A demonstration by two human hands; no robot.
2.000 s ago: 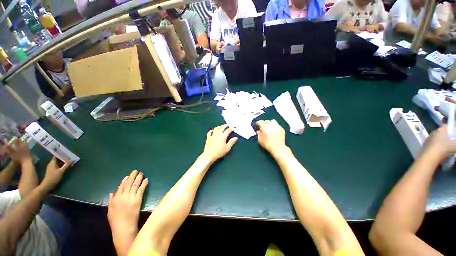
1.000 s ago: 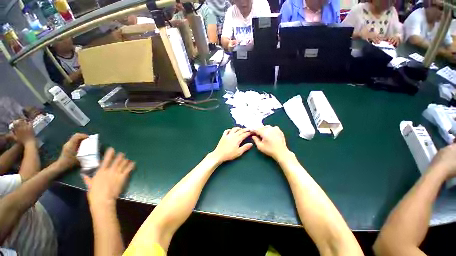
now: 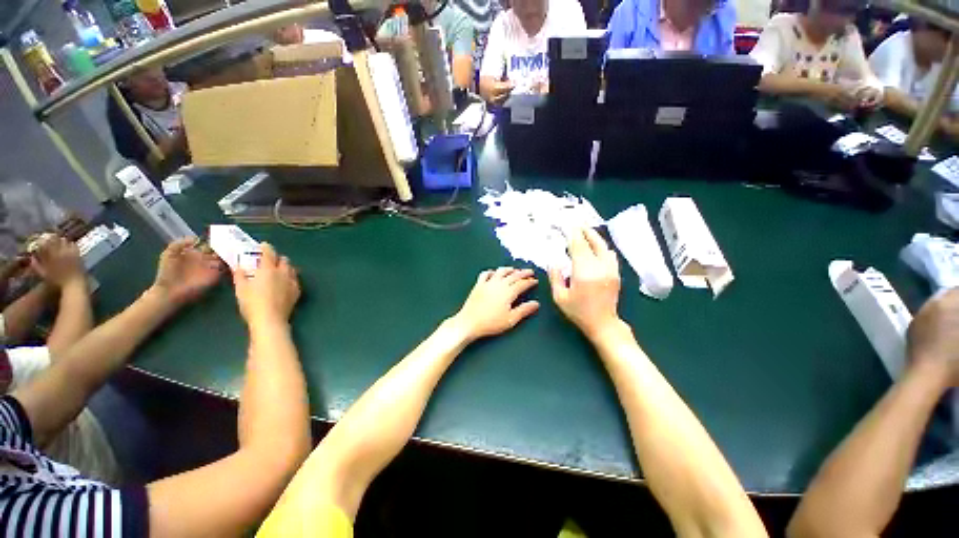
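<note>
A loose pile of small white leaflets (image 3: 536,223) lies on the dark green table in front of me. My right hand (image 3: 587,278) is over the lower right edge of the pile, fingers bent down; whether it grips a leaflet is hidden. My left hand (image 3: 496,304) rests palm down on the table just below the pile, fingers apart, holding nothing. A white wrapped product (image 3: 641,252) lies right of the pile. Beside it lies a white folding carton (image 3: 692,244) with its near end open.
A blue bin (image 3: 448,163), thin cables (image 3: 421,215) and a brown cardboard box (image 3: 263,126) stand at the back left. Black boxes (image 3: 678,116) stand across the table. A neighbour's hands (image 3: 265,286) hold a white box at left. Another neighbour's arm (image 3: 894,431) is at right.
My right hand has moved up and right from beside my left hand onto the pile's edge. My left hand stays low. The left neighbour's hands brought a box nearer. The view has shifted slightly.
</note>
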